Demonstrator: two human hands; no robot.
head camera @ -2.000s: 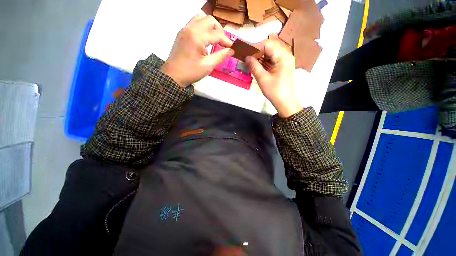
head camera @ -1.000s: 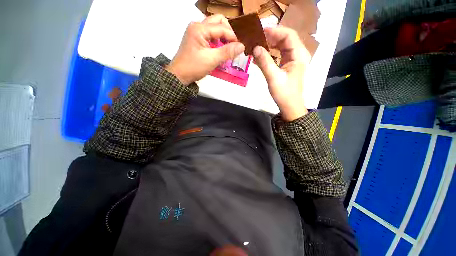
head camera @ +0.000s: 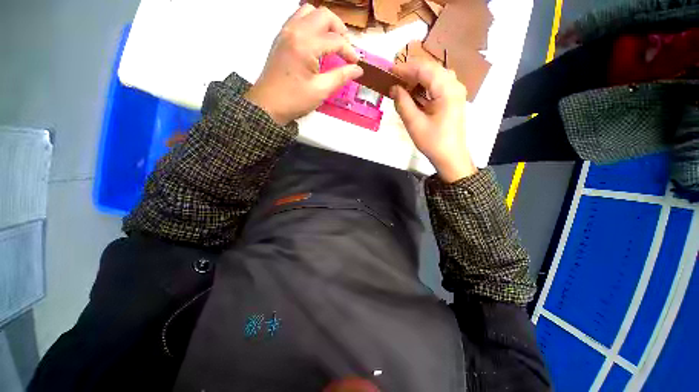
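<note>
A small brown leather piece [head camera: 379,77] is held between the fingertips of both hands, seen at a flat angle so it looks like a narrow strip. My left hand [head camera: 305,65] grips its left end and my right hand [head camera: 431,103] grips its right end. The pink holder [head camera: 354,111] lies on the table just below the piece, with a pale insert [head camera: 369,95] showing; my left hand hides part of it. A heap of brown pieces [head camera: 462,38] lies on the far side of the table, cut off by the picture's top edge.
The white table [head camera: 191,46] has its near edge by my apron. A blue bin [head camera: 126,145] with brown bits stands low at the left. A grey-white box-like object [head camera: 23,222] is at the far left. A person's checked sleeve [head camera: 605,126] and blue panels [head camera: 613,268] are at the right.
The leather piece was tilted up with its broad face showing a second ago; it is now turned flatter and lower. My left hand has shifted slightly up and left.
</note>
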